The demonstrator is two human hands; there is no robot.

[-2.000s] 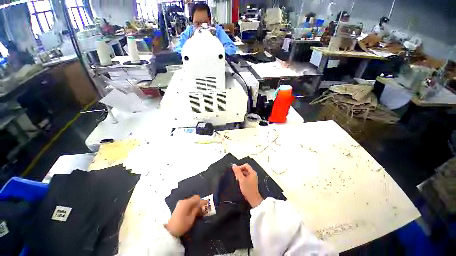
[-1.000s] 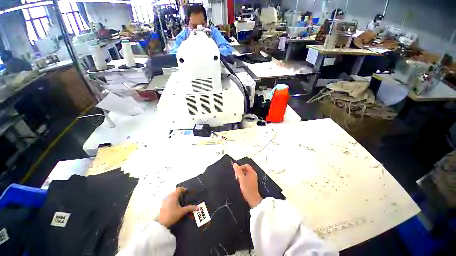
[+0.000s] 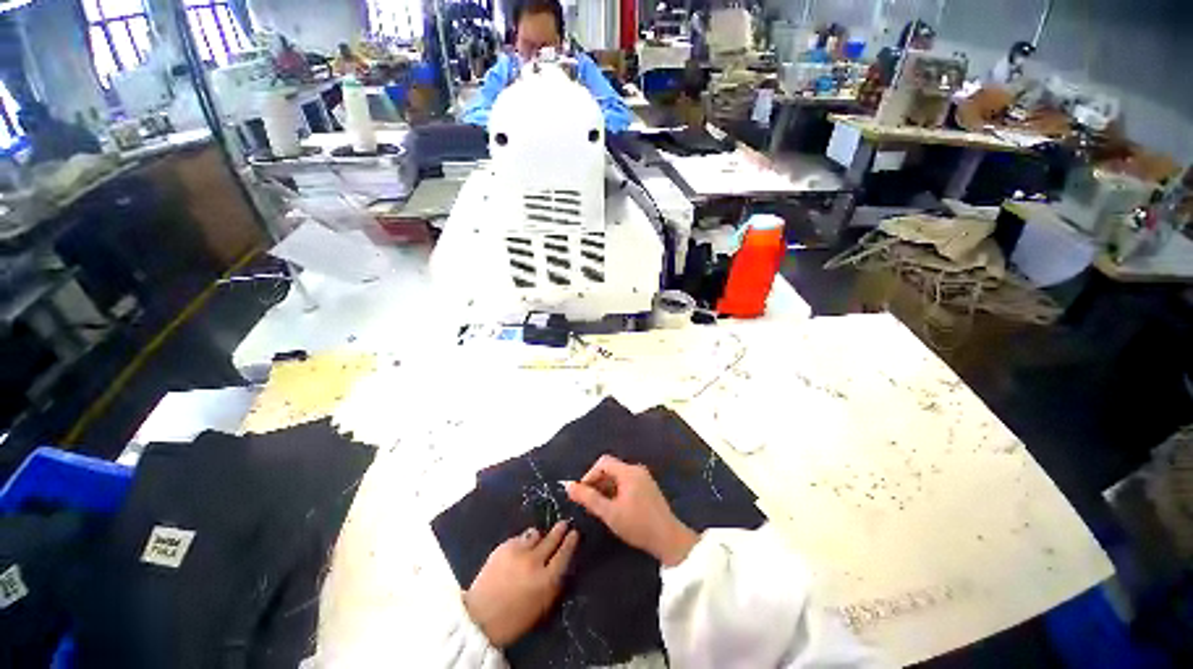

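A loose pile of black fabric panels (image 3: pixel 693 457) lies in front of me, with pale thread ends (image 3: pixel 539 494) on the top piece. My left hand (image 3: pixel 521 584) lies on the top panel, fingertips by the threads; whether it grips cloth is unclear. My right hand (image 3: pixel 632 507) is just right of it, thumb and fingers pinched together at the threads. A small glint shows at its fingertips, too small to name. No label shows on the top panel. A stack of black panels (image 3: pixel 249 503) with a white label (image 3: pixel 169 545) up lies at the left.
A white sewing machine (image 3: pixel 550 248) stands behind the table (image 3: pixel 890 471), with an orange-red thread cone (image 3: pixel 752 268) to its right and a small black box (image 3: pixel 546 328) at its base. A blue crate (image 3: pixel 66 482) is at the left edge. A person (image 3: pixel 491 89) sits behind the machine.
The label under my left hand is out of sight. My left hand has moved right and flattened onto the cloth. My right hand has moved down and left to the threads. The view has shifted slightly.
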